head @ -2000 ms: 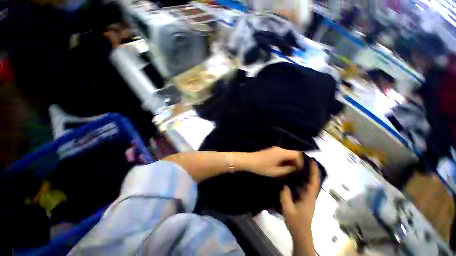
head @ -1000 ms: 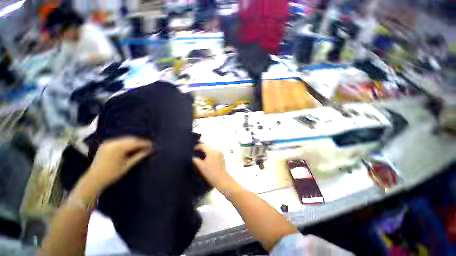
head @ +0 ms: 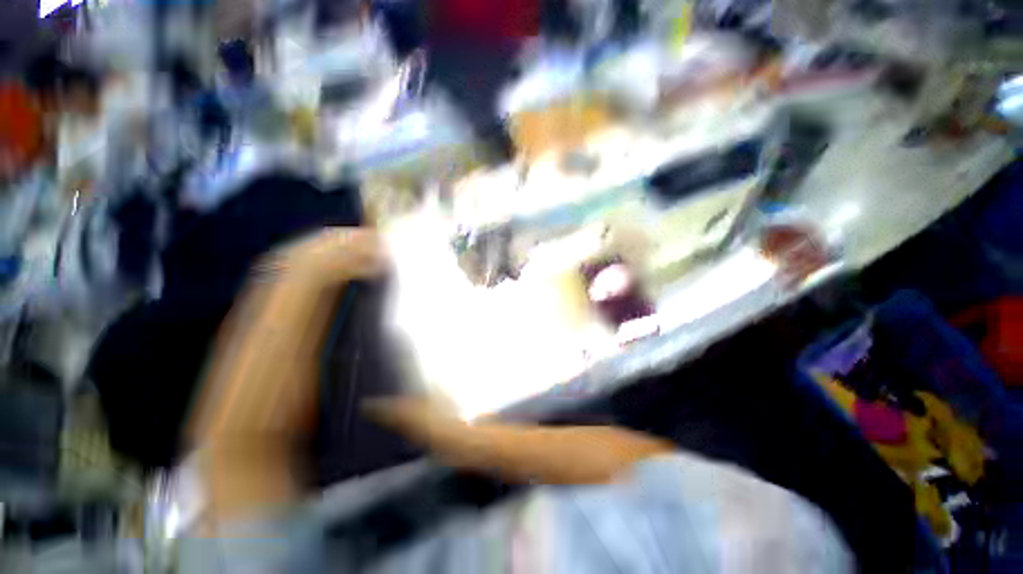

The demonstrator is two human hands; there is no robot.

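The large black garment piece (head: 258, 219) lies left of the sewing machine's needle area. The frame is strongly blurred. My left hand (head: 348, 252) reaches over the cloth at its right side; its fingers are too blurred to make out. My right hand (head: 415, 420) is lower, at the cloth's lower right part near the table's front edge; its grip cannot be made out. The sewing machine (head: 561, 207) stands right of the cloth, with small dark parts at its needle end.
The smartphone (head: 617, 294) lies on the white table (head: 527, 370) right of the needle area. A reddish item (head: 794, 251) lies at the table's right part. A blue basket (head: 929, 325) with yellow and pink scraps stands at lower right. Blurred machines fill the background.
The view has turned to the right. My right hand has moved down from the cloth's upper right side to its lower part. My left hand is now near the cloth's right side.
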